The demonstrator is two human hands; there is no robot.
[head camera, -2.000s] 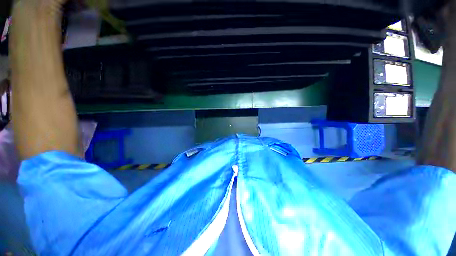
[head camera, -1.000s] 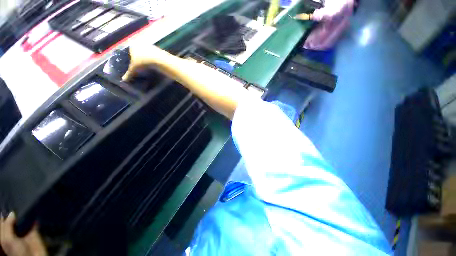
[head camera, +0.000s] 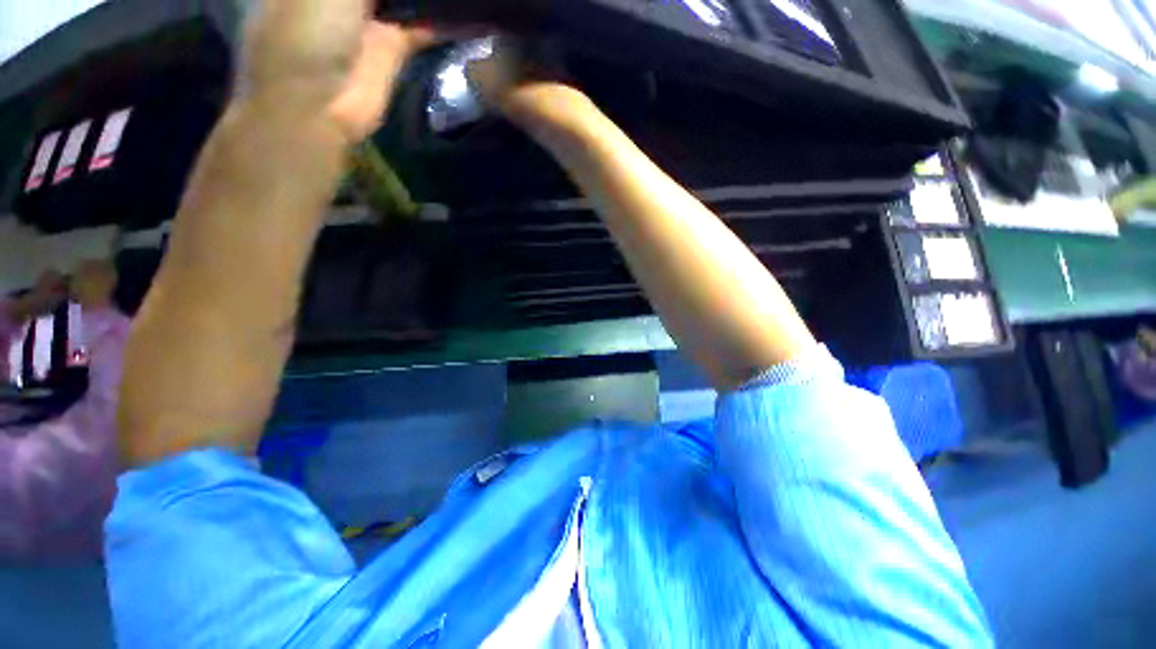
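The tall stack of black foam trays (head camera: 710, 152) stands before me. Glossy dark phones (head camera: 805, 28) lie in pockets of its top tray, cut off by the top edge. One glossy phone (head camera: 459, 86) shows near the stack's left end, between my hands. My right hand (head camera: 526, 99) reaches across to this phone, its fingertips blurred in shadow at the phone's right side. My left hand (head camera: 370, 79) is just left of the phone, partly hidden behind my forearm. Whether either hand grips anything cannot be told.
A black phone tray (head camera: 898, 241) with white-screened phones stands right of the stack. Another tray (head camera: 57, 190) is at far left, near a person in pink (head camera: 76, 444) holding phones. A blue stool (head camera: 919, 408) is below right. A long black tray (head camera: 1071, 406) is farther right.
The view has swung back to the left. My right hand has moved from a phone pocket at the tray's far end to the glossy phone near my left hand.
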